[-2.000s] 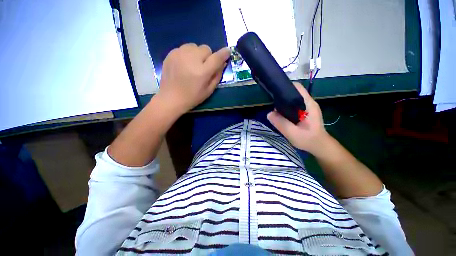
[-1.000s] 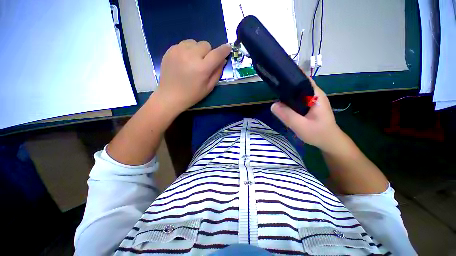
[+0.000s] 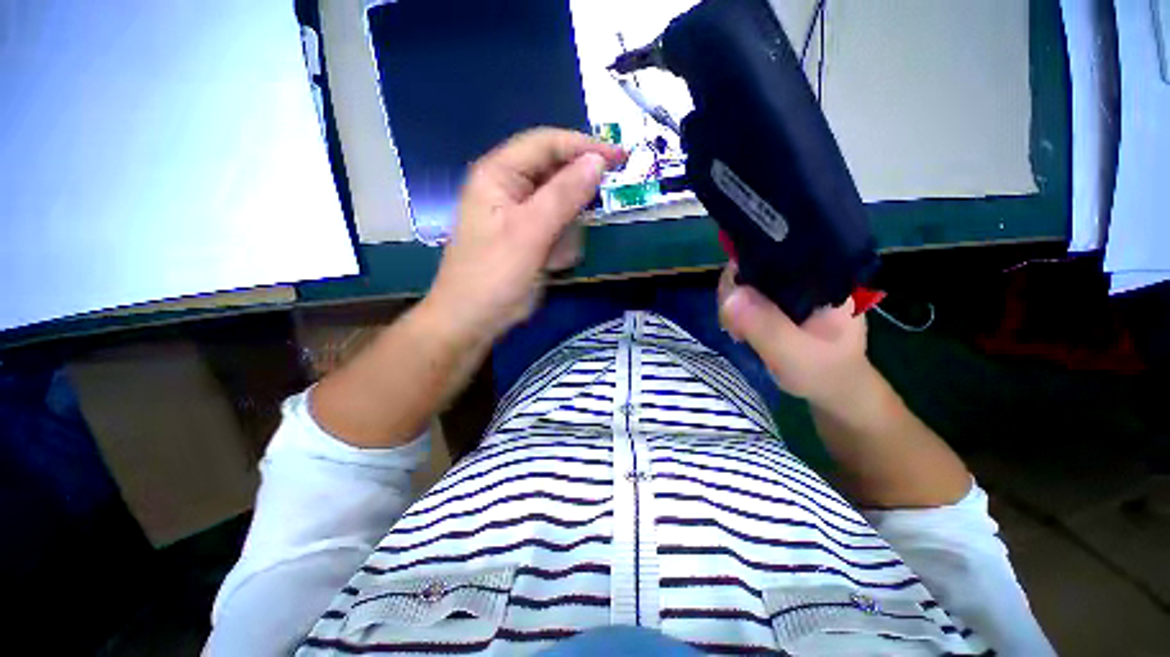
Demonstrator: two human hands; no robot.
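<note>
The display unit lies before me, with a dark panel [image 3: 488, 109] at its left and a white half [image 3: 616, 26] at its right. A small green circuit board [image 3: 629, 195] with thin wires is at its lower edge. My right hand [image 3: 802, 340] grips the black glue gun [image 3: 776, 154], its nozzle pointing left above the white half. The gun hides part of the unit's right side. My left hand [image 3: 507, 231] is left of the board, thumb and forefinger pinched together beside it. Whether they hold a wire or small part is unclear.
A large white sheet [image 3: 167, 141] covers the left side. The unit lies on a beige mat [image 3: 943, 103] on the green bench [image 3: 949, 221]. White sheets [image 3: 1142, 141] hang or lie at the far right. A cardboard-brown surface [image 3: 154, 424] shows below the bench at left.
The glue gun has risen nearer the camera, and its nozzle has left the board. My left hand has turned and its fingertips have shifted slightly right and down. The unit looks slightly shifted.
</note>
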